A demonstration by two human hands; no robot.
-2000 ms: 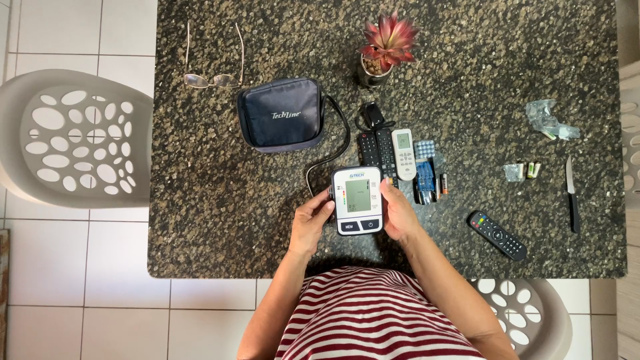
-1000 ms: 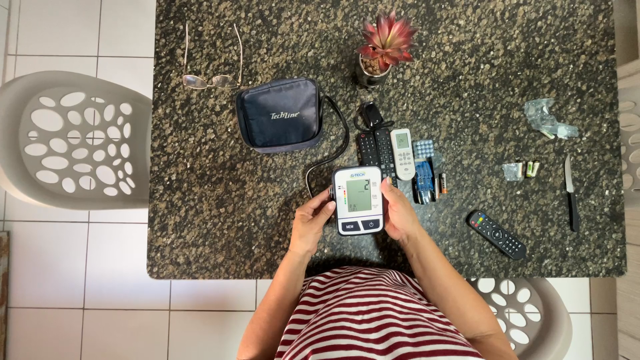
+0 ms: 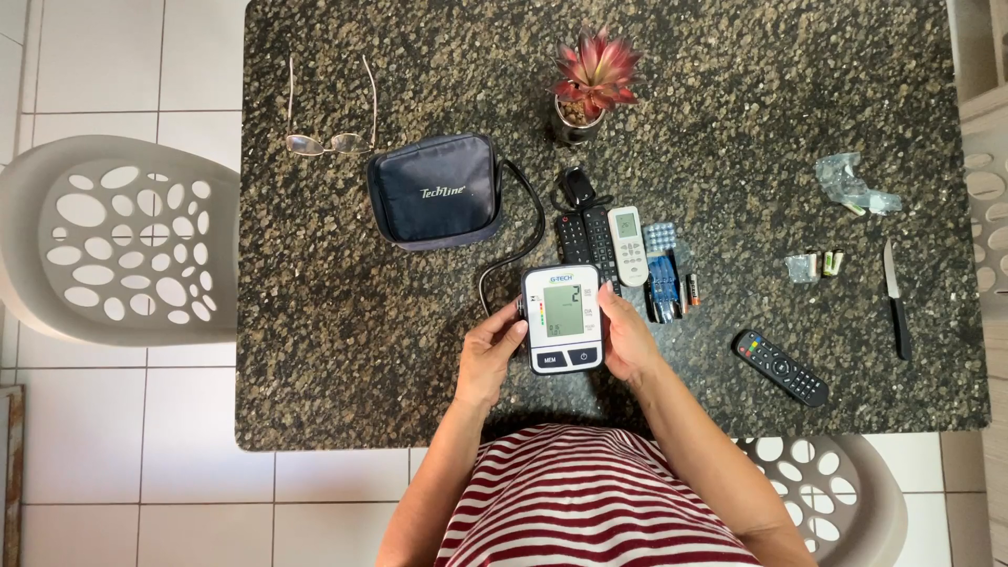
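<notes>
Between my two hands I hold a white and dark blue G-Tech blood pressure monitor (image 3: pixel 564 319), screen up, over the table's near part. My left hand (image 3: pixel 490 350) grips its left edge, where a black tube (image 3: pixel 529 248) runs from the dark blue zipped case (image 3: pixel 435 191). My right hand (image 3: pixel 628 335) grips the right edge. The display shows a large 2 and smaller digits. Just beyond the monitor lie two black remote controls (image 3: pixel 589 236), a white air conditioner remote (image 3: pixel 628 246), a blister pack (image 3: pixel 660 236), a blue battery pack (image 3: pixel 664 287) and loose batteries (image 3: pixel 693 289).
On the granite table (image 3: pixel 709 102) are eyeglasses (image 3: pixel 327 143), a potted red succulent (image 3: pixel 591 83) and a black adapter (image 3: pixel 579 187). Toward the right lie a black remote with colored buttons (image 3: pixel 780 368), a knife (image 3: pixel 896 303), small batteries (image 3: pixel 832 263) and clear plastic wrapping (image 3: pixel 854 185). Perforated chairs (image 3: pixel 118 240) flank the table.
The monitor's display differs from two seconds ago; the large 2 shows from the one-second-old frame on. Both hands keep their hold in about the same place.
</notes>
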